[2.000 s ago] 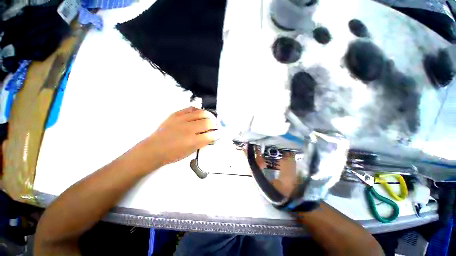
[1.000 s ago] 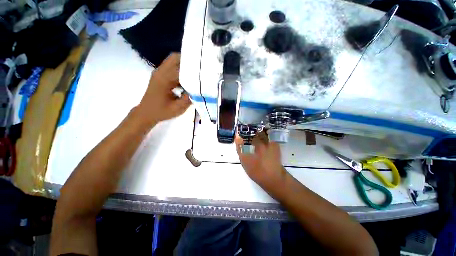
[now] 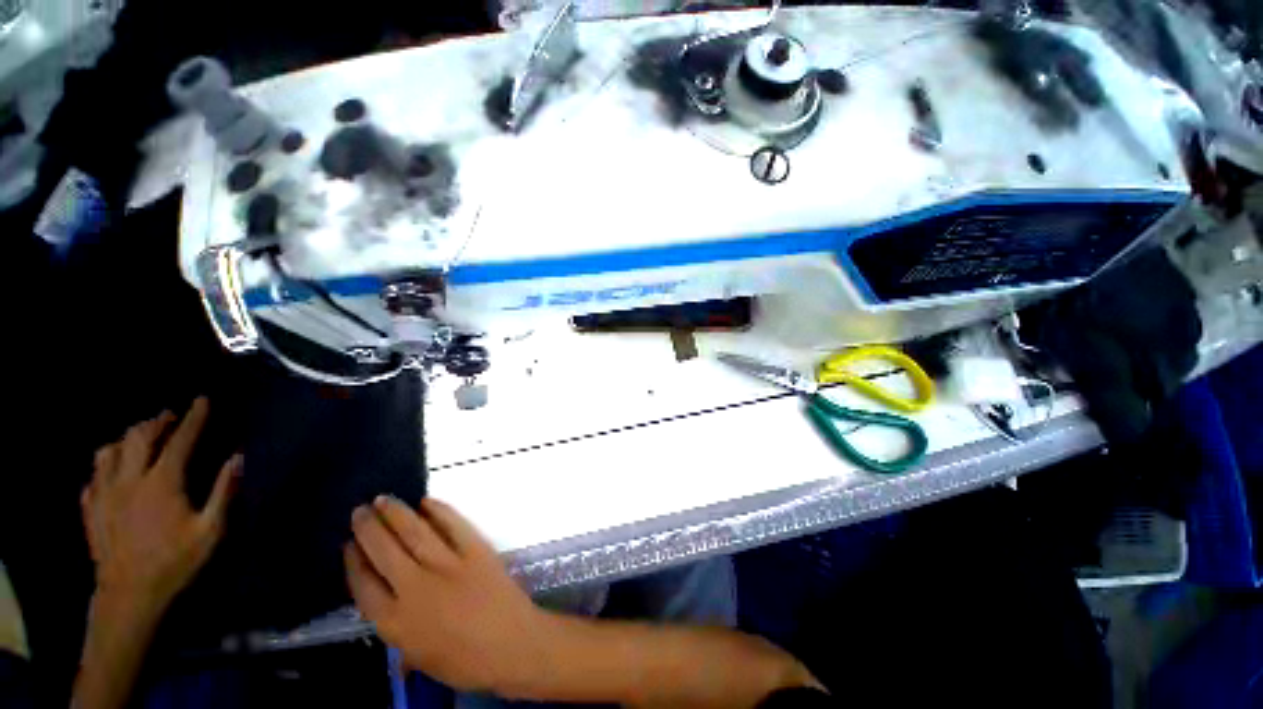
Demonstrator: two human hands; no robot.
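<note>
A large black garment panel (image 3: 312, 478) covers the table left of and in front of the needle area. My left hand (image 3: 150, 515) lies flat on it at the far left, fingers apart. My right hand (image 3: 432, 582) rests at the panel's right edge near the table's front, fingertips on the cloth; whether it pinches the cloth cannot be told. The white sewing machine (image 3: 623, 208) with a blue stripe stands beyond. The needle itself cannot be made out. The take-up lever guard (image 3: 229, 298) is at the head's left end.
Scissors with yellow and green handles (image 3: 870, 416) lie on the table right of the needle area. A dark control panel (image 3: 1011, 247) is at the machine's right end. A ruled strip (image 3: 693, 533) runs along the front edge. Dark cloth (image 3: 1129, 333) lies at the far right.
The view has swung right. Both hands have come away from the needle area onto the black cloth, which now spreads over the left of the table and its front edge.
</note>
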